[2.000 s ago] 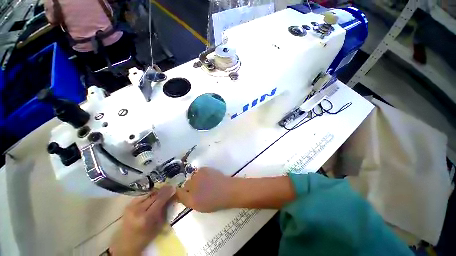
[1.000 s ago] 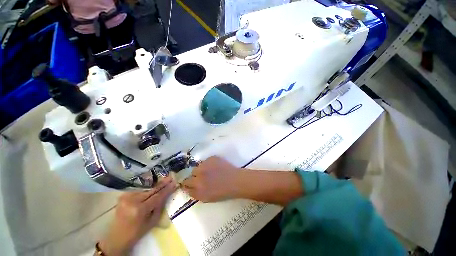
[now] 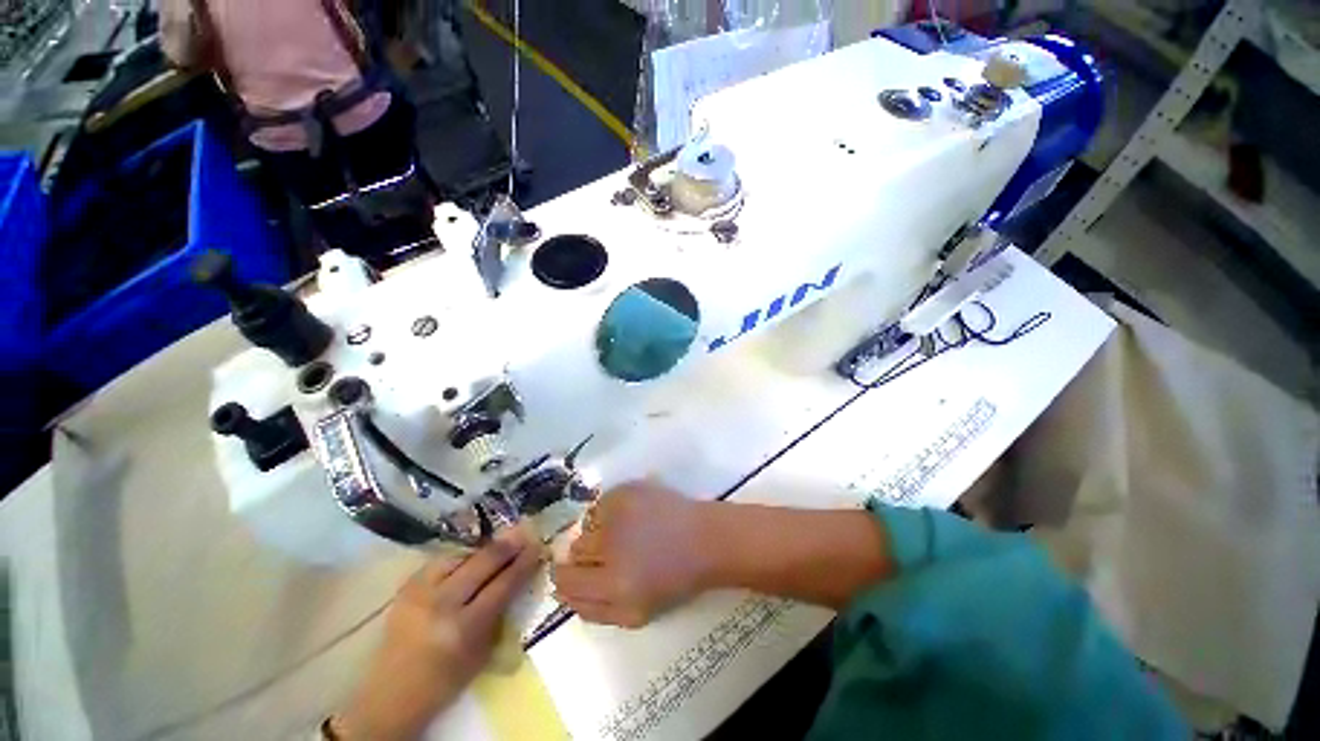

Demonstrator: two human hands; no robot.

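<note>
A large beige fabric panel (image 3: 159, 579) lies on the table left of and under the white sewing machine (image 3: 767, 217). My left hand (image 3: 452, 615) rests with its fingers on the work just in front of the needle area (image 3: 529, 500). My right hand (image 3: 630, 557) is closed close beside it, its fingertips near the metal parts. What the fingertips pinch is too small and blurred to tell. The needle and presser foot are mostly hidden. A pale yellow strip (image 3: 524, 701) lies on the table by my left hand.
Snips with black cord (image 3: 876, 355) lie near the motor end (image 3: 1064, 109). Beige panels (image 3: 1187, 492) hang at the right. A printed ruler scale (image 3: 695, 669) runs along the tabletop. A blue bin (image 3: 159, 261) and a person in pink (image 3: 297, 73) are behind the machine.
The view has shifted slightly, so the machine sits a little lower. My right hand's fingers look more curled and slightly apart from my left fingertips. My left hand stays by the needle area.
</note>
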